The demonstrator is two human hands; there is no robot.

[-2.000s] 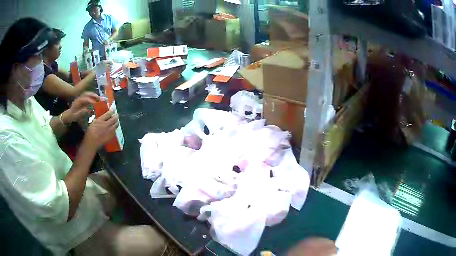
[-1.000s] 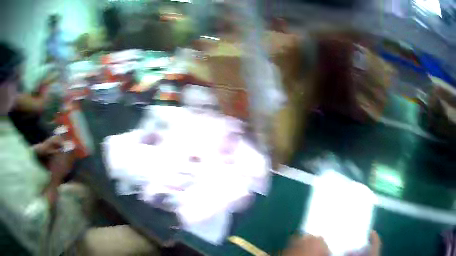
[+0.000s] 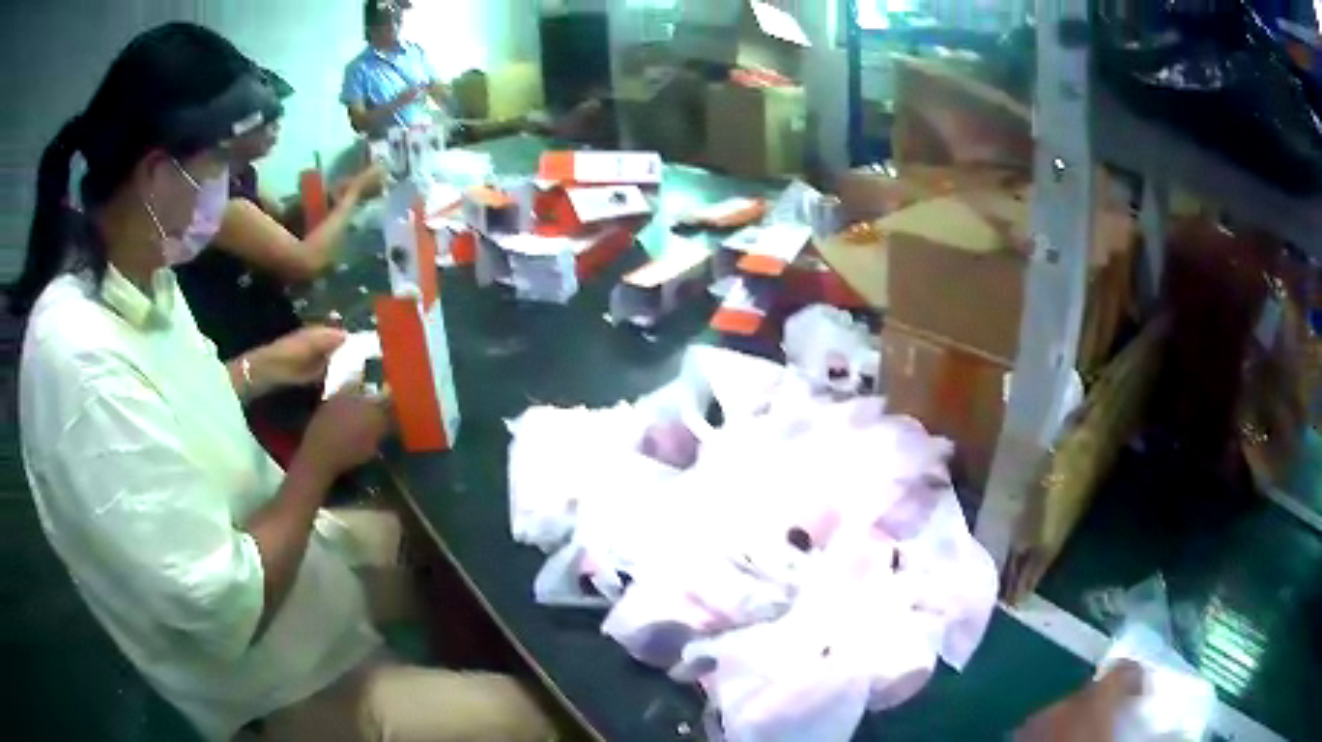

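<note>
White sheets [image 3: 1177,707] lie at the bottom right, cut off by the picture's edge. My left hand [image 3: 1080,710] is at their left side, small and cut off below; its fingertips touch the sheets, and whether they grip is not clear. My right hand is not in view. A large heap of wrapped units [image 3: 768,551], white with pink showing through, lies on the dark table left of my hand.
A person [image 3: 160,478] in a light shirt sits at left, hands beside an orange and white carton [image 3: 418,370]. More cartons [image 3: 595,203] lie further back. A metal post [image 3: 1051,290] and brown cartons [image 3: 950,276] stand behind the heap. Two other people are further back.
The view has swung left, so the heap and sheets sit further right than a second ago. My right hand, at the sheets' right edge then, is out of the picture.
</note>
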